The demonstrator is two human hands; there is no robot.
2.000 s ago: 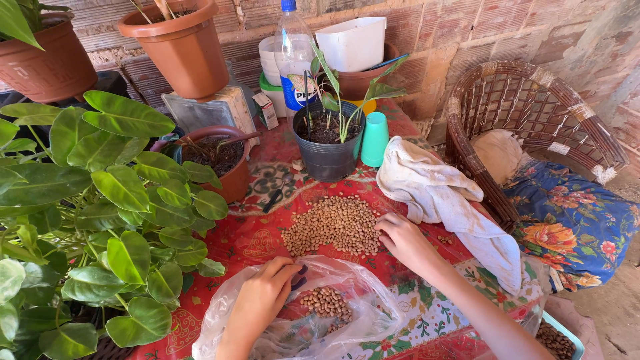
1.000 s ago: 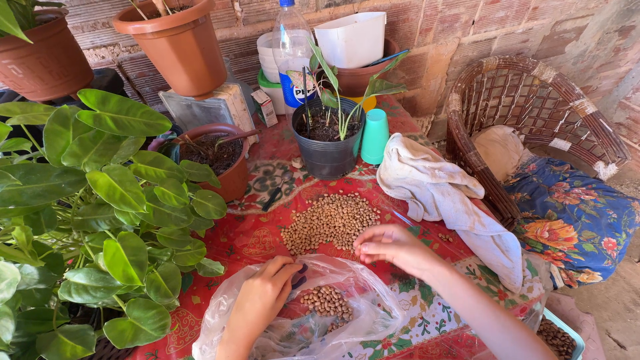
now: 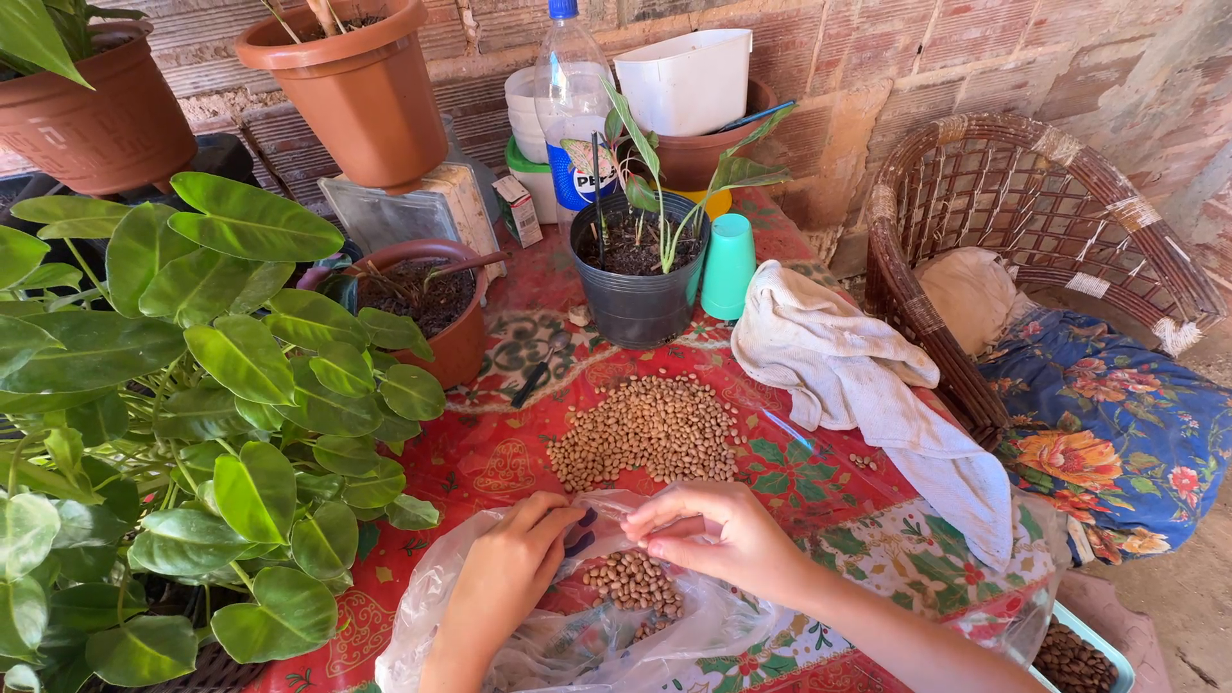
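A clear plastic bag [image 3: 539, 635] lies spread at the near part of the table, with a small heap of beans [image 3: 635, 583] in its opening. My left hand [image 3: 515, 558] rests on the bag's left side, its fingers curled at the bag's edge beside something dark blue. Over the right side of the bag's mouth is my right hand [image 3: 712, 534], thumb and fingertips close together; whether a bean is between them cannot be made out. Just beyond both hands a larger pile of beans [image 3: 654, 428] lies on the red patterned tablecloth [image 3: 481, 452].
A black pot [image 3: 635, 298] with a plant, a green cup [image 3: 729, 269] and a crumpled whitish cloth [image 3: 837, 346] stand or lie behind the pile. Leafy plants [image 3: 241, 366] crowd the left. On the right are a wicker chair [image 3: 890, 269] and a tray of darker beans [image 3: 1107, 650].
My right hand has moved from the right edge of the large pile toward me and left, over the bag's opening. My left hand has stayed at the bag.
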